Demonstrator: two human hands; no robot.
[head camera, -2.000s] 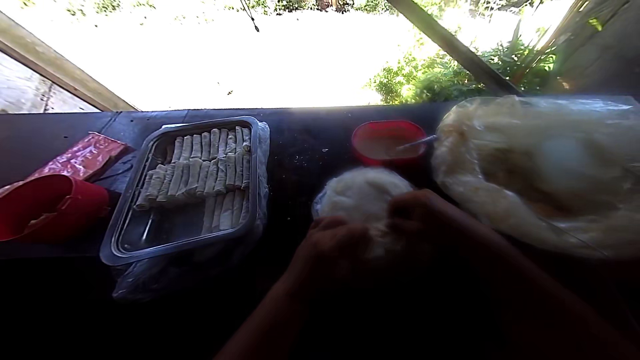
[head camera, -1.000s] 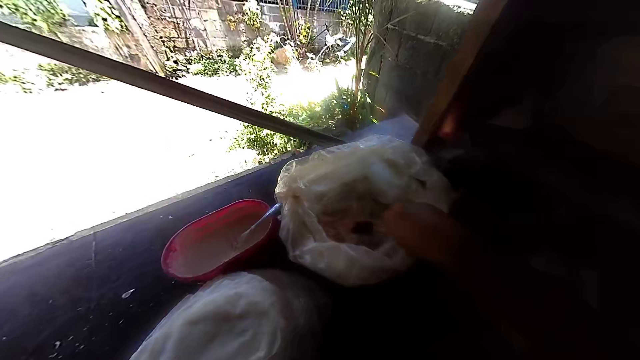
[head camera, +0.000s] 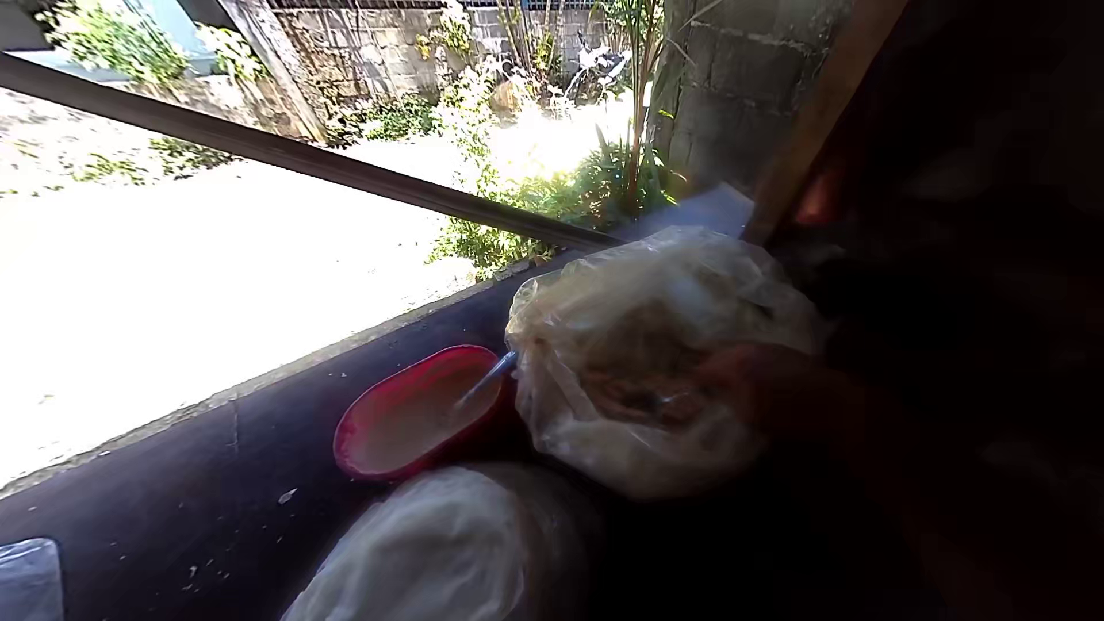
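My right hand (head camera: 755, 379), dim in shadow, reaches from the right into the opening of a clear plastic bag (head camera: 586, 431). Brownish food filling (head camera: 638, 354) lies inside the bag, and my fingertips are at it; whether they grip any is too dark to tell. To the left of the bag stands a red oval tub (head camera: 345, 431) of pale liquid, with a spoon or brush handle (head camera: 492, 375) leaning out toward the bag. Below the tub, a pale round stack of thin wrappers (head camera: 440, 543) rests in plastic. My left hand is not visible.
The dark tabletop (head camera: 172, 474) bears small white flakes. A corner of a plastic-wrapped tray (head camera: 30, 578) shows at the lower left. A slanting bar (head camera: 345, 172) crosses in front of the sunlit yard, and a wooden post (head camera: 828, 112) rises behind the bag.
The view has swung right. Two seconds ago both hands were at the white stack; my right hand has since moved into the plastic bag, and my left hand has left the view.
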